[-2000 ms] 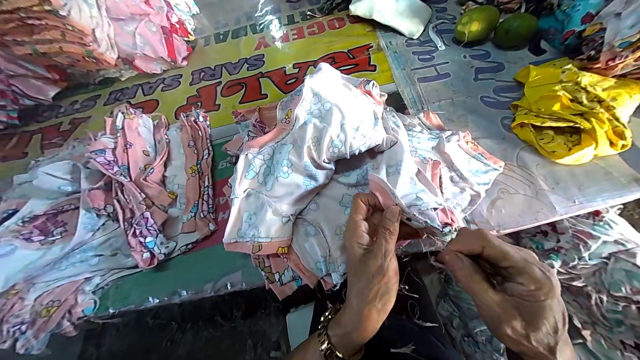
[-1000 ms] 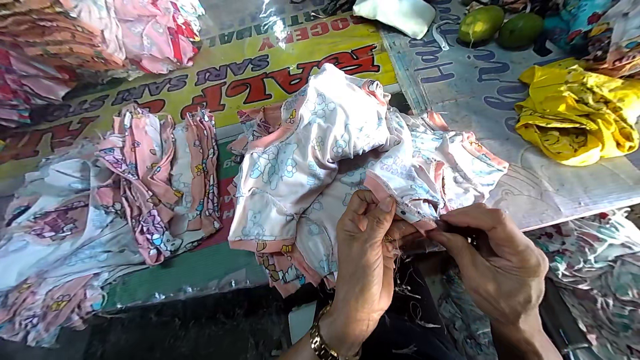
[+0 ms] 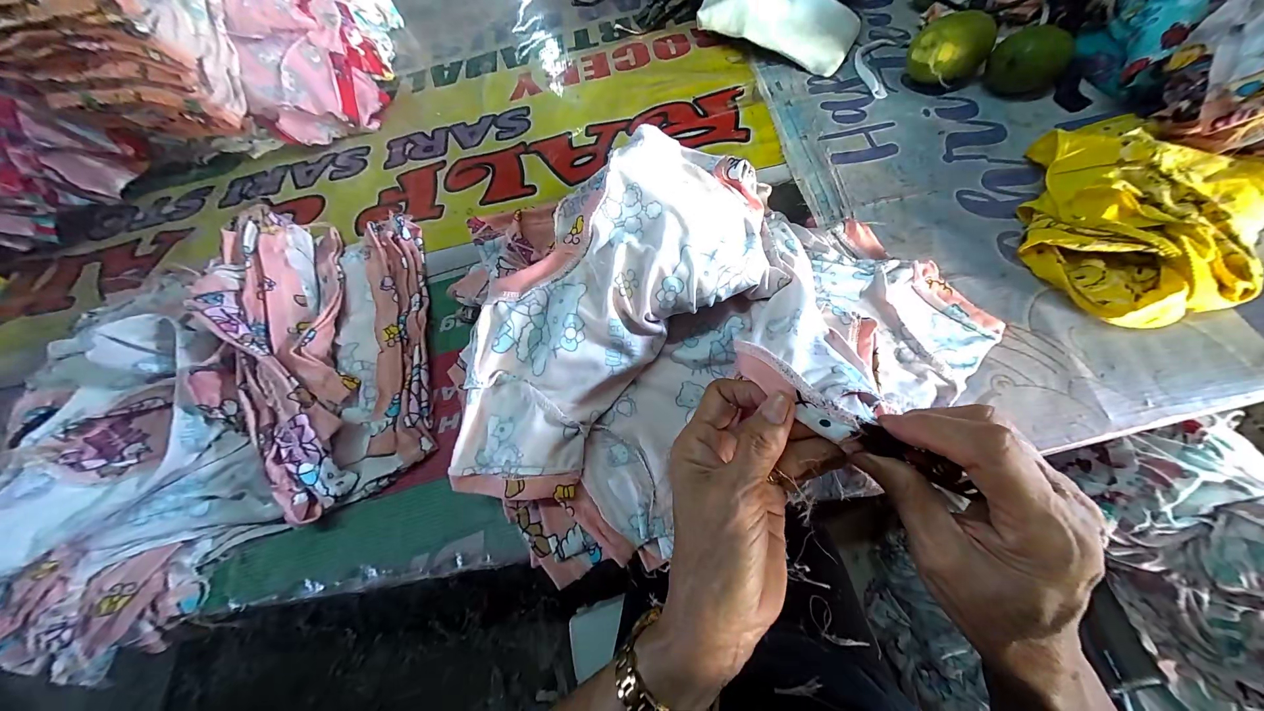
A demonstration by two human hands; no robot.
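A white garment with pale blue print and pink trim [image 3: 553, 336] lies in a heap at mid-table, over more pink printed cloth. My left hand [image 3: 736, 494], with a gold-coloured bracelet at the wrist, pinches the garment's pink-edged hem between thumb and fingers. Close on its right, my right hand [image 3: 987, 504] has thumb and forefinger closed at the same edge. Something dark and thin shows among its fingers; whether this is a tool or shadow I cannot tell. Loose threads [image 3: 812, 583] hang below the hands.
Folded pink printed pieces [image 3: 296, 355] lie left of the garment, with stacked cloth [image 3: 148, 69] behind. A yellow cloth bundle [image 3: 1136, 227], green mangoes [image 3: 950, 47] and a white pouch [image 3: 785, 30] are on the sheet-covered table. Cloth scraps [image 3: 1185, 553] lie below its right edge.
The right hand has shifted slightly along the hem and turned. The left hand keeps its pinch on the cloth in all frames.
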